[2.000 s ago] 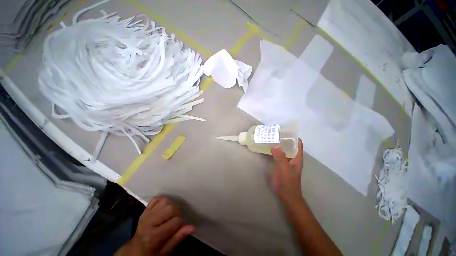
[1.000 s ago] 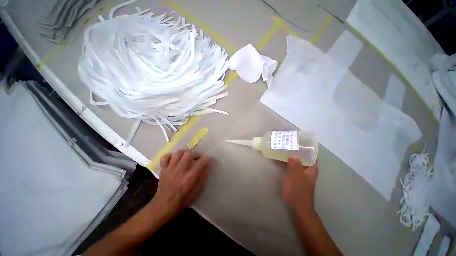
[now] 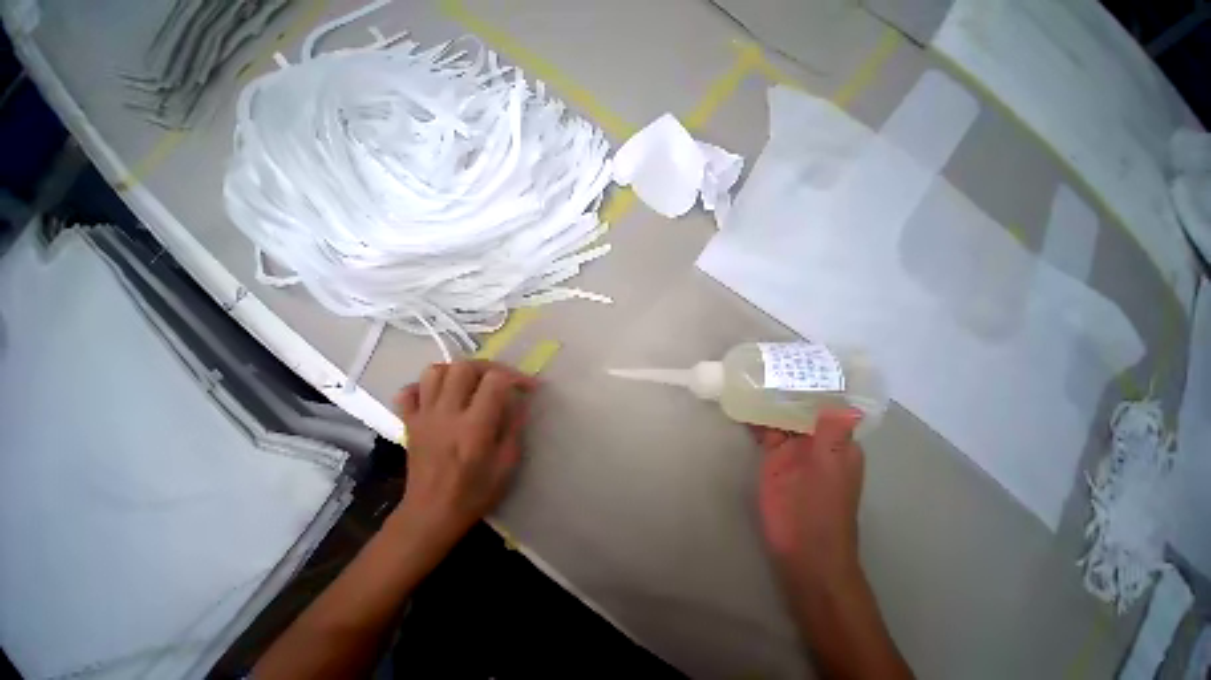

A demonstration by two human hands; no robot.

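My right hand (image 3: 813,485) grips the clear glue bottle (image 3: 794,385) low over the table, its long thin nozzle pointing left. The bottle has a white printed label and yellowish liquid. My left hand (image 3: 458,425) lies on the table near its front edge, fingers bent, beside the short piece of yellow tape (image 3: 541,356); whether it holds anything is hidden under the fingers. A white vest-shaped panel (image 3: 916,292) lies flat beyond the bottle, its two straps pointing away.
A heap of long white strips (image 3: 412,179) lies at left, with a crumpled white scrap (image 3: 664,166) beside it. A curly short-strip heap (image 3: 1129,498) is at right. A panel stack (image 3: 146,465) stands below the left table edge. Grey cut pieces (image 3: 199,53) lie far left.
My left hand has moved from the table's front edge up onto the table, beside the short yellow tape. My right hand still holds the bottle, slightly further right in view. The view has shifted.
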